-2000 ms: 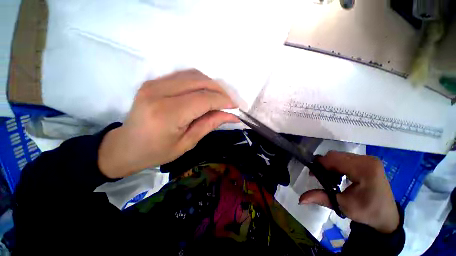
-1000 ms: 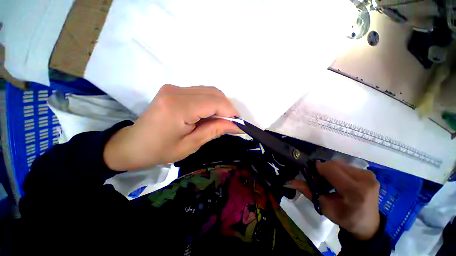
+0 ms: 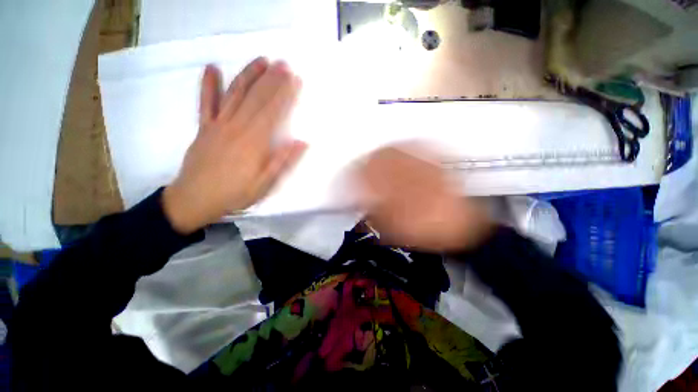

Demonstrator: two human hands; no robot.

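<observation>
White fabric lies on the white table in front of me, its front part hanging over the table edge. My left hand rests flat on it with fingers apart. My right hand is blurred at the table's front edge by the fabric; whether its fingers hold the cloth cannot be seen. The black scissors lie at the right of the table, out of both hands, their blades partly hidden by the thread tuft.
The machine bed is at the top right, with a pale thread tuft and a green-handled tool. The printed ruler runs along the front edge. A brown strip is at left. A blue basket stands below right.
The scissors have left my right hand and lie at the right of the table. My left hand has let go its pinch and spread on the fabric. My right hand has moved up and left.
</observation>
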